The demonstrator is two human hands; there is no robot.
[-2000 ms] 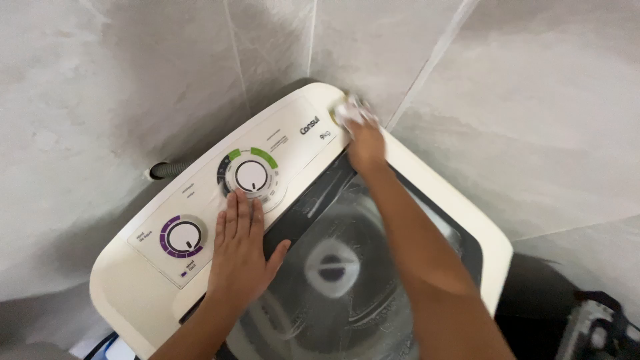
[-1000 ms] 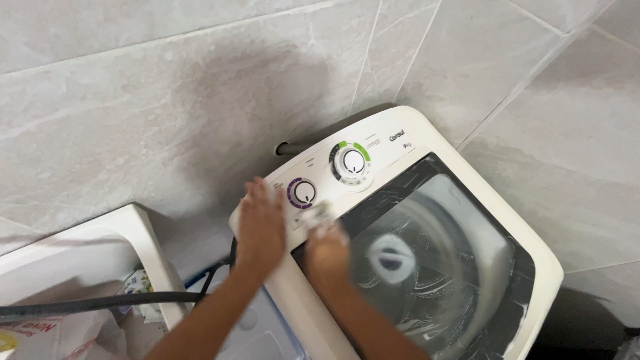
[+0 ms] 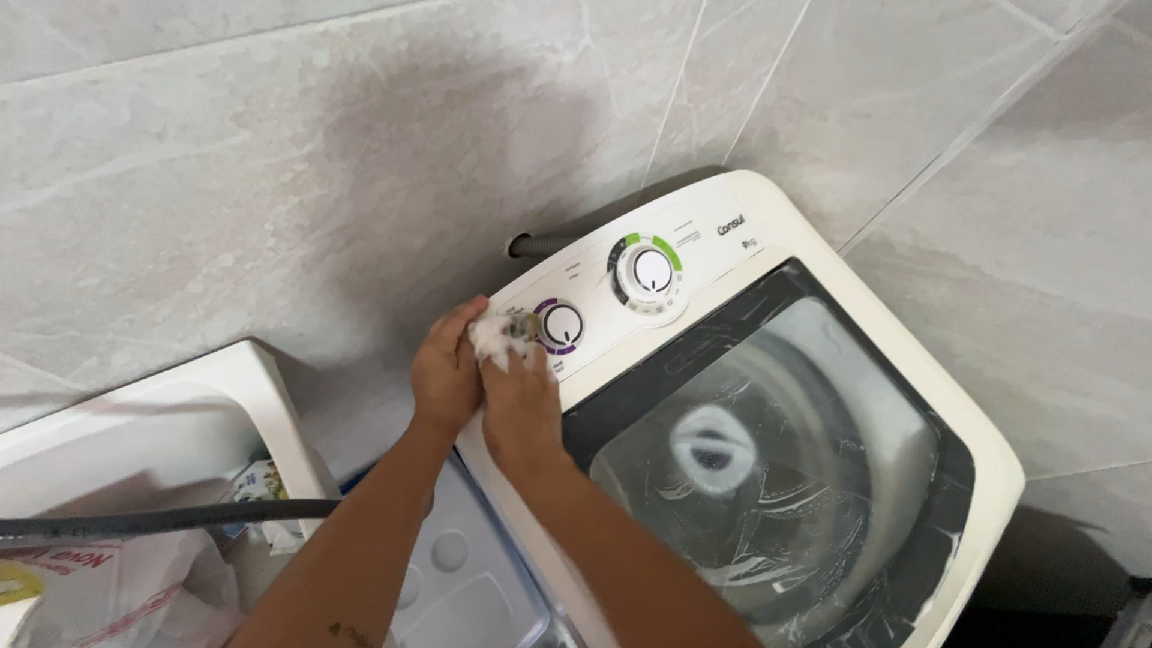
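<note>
A white Consul top-load washing machine (image 3: 864,301) has a dark-framed clear lid (image 3: 765,450) streaked with suds. My right hand (image 3: 522,405) presses a foamy sponge (image 3: 508,337) on the left end of the control panel, against the purple-marked knob (image 3: 562,326). The sponge is mostly covered in suds. Beside it, my left hand (image 3: 447,369) rests at the machine's left back corner, its fingers along the edge, holding nothing that shows. The green-marked knob (image 3: 652,270) lies farther right on the panel.
At the left stands a white sink (image 3: 261,378) with a packet inside. A dark hose (image 3: 171,517) crosses in front of it, above a plastic bag (image 3: 135,585). A translucent plastic lid (image 3: 472,549) lies beside the machine. A grey corrugated hose (image 3: 540,245) runs behind, by the tiled wall.
My right hand has moved with the sponge from the panel's right end to its left end. My left hand has shifted from between the knobs to the left corner. The view has swung left.
</note>
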